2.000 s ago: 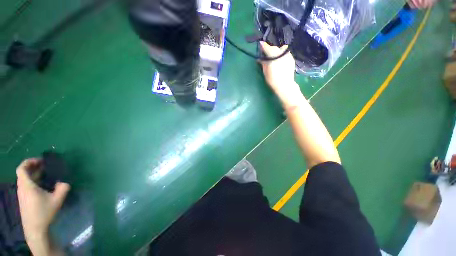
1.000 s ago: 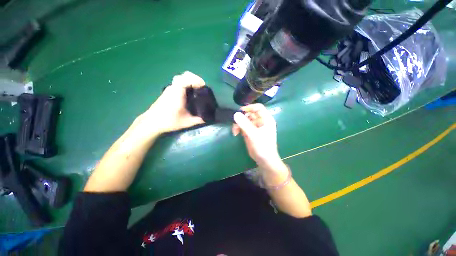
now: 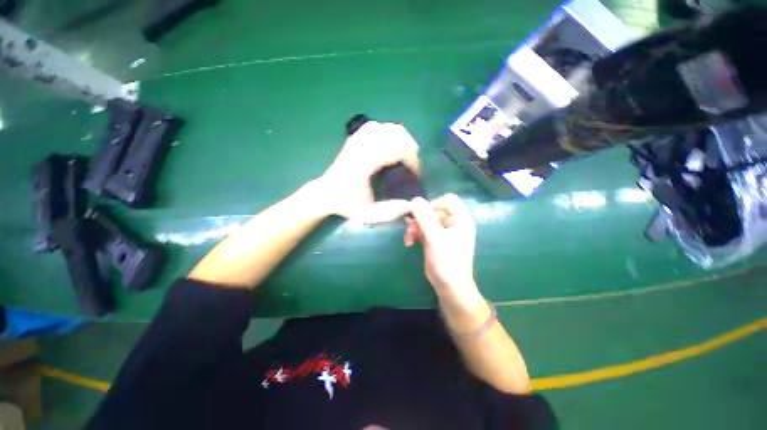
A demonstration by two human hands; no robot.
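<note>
My left hand [image 3: 374, 172] is wrapped around a black plastic housing [image 3: 397, 182] above the bench; one dark end of it shows past the fingers at the upper left. My right hand [image 3: 444, 235] is at the housing's right end, its thumb and fingertips pinched together there. Whether a small black part is between the fingertips is hidden. The electric screwdriver [image 3: 605, 105] hangs at the upper right, slanting down-left, its nose in front of the white and blue screw feeder [image 3: 523, 84], apart from my hands.
Several black housings [image 3: 134, 155] lie at the left beside a pale metal bar [image 3: 59, 63]. A clear bag [image 3: 740, 201] of black parts lies at the right. The green bench [image 3: 252, 109] ends at the wearer's body; yellow-lined floor shows beyond.
Since one second ago the view has turned left, so more housings show. The small black part seen between my hands no longer shows clearly; my hands are closer together.
</note>
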